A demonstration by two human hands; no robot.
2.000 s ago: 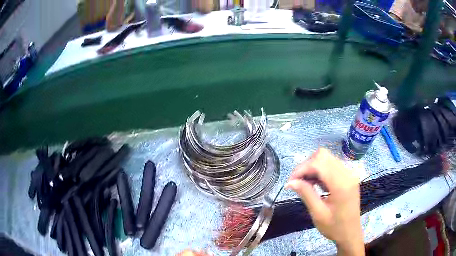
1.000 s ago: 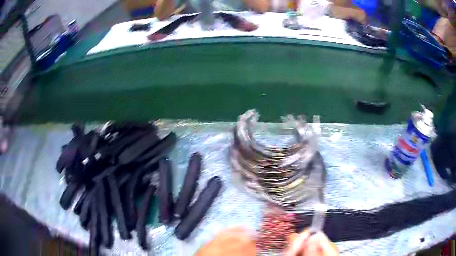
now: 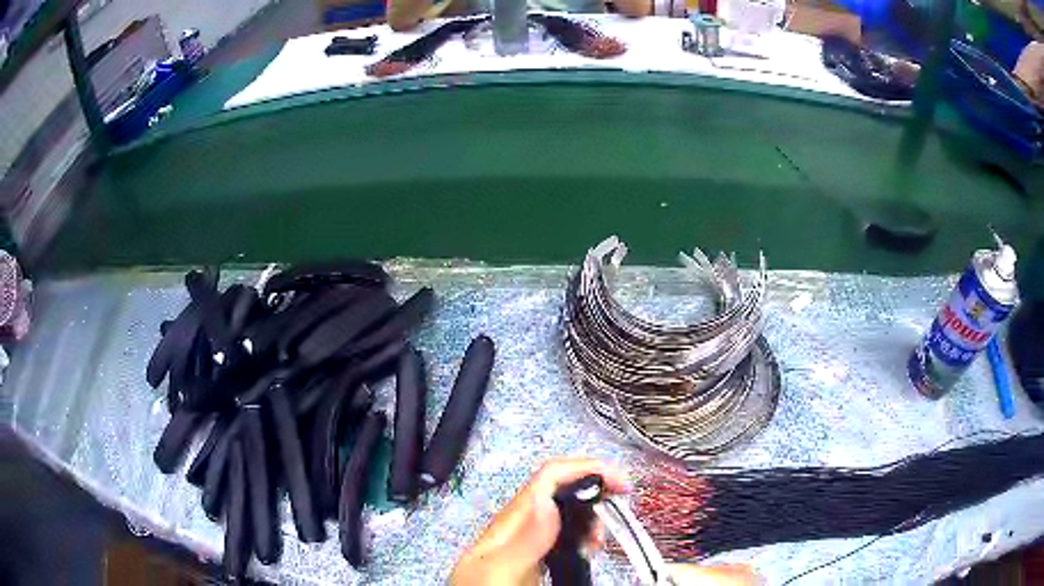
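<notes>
My left hand (image 3: 532, 515) is at the bottom centre, shut on a black padded sleeve (image 3: 568, 544) with its open end up. My right hand (image 3: 712, 575) is at the bottom edge, mostly cut off, and holds the lower part of a shiny steel strip (image 3: 630, 533). The strip's upper end is at the sleeve's open end; how far it is inside is hidden. A pile of black sleeves (image 3: 300, 343) lies at the left. A nested stack of C-shaped steel strips (image 3: 673, 372) lies at the centre. A black wire bundle (image 3: 847, 500) with red-copper ends (image 3: 675, 504) lies right of my hands.
A white and blue aerosol can (image 3: 965, 324) stands at the right beside a blue stick (image 3: 1001, 378). A green belt (image 3: 481, 172) runs behind the bench, with a black curved piece (image 3: 899, 232) on it. Beyond is a white table (image 3: 309, 71) with wire bundles and people's arms.
The view has swung left. My left hand has come up into view holding a sleeve taken from near the pile's right side. The strip in my right hand now meets the sleeve.
</notes>
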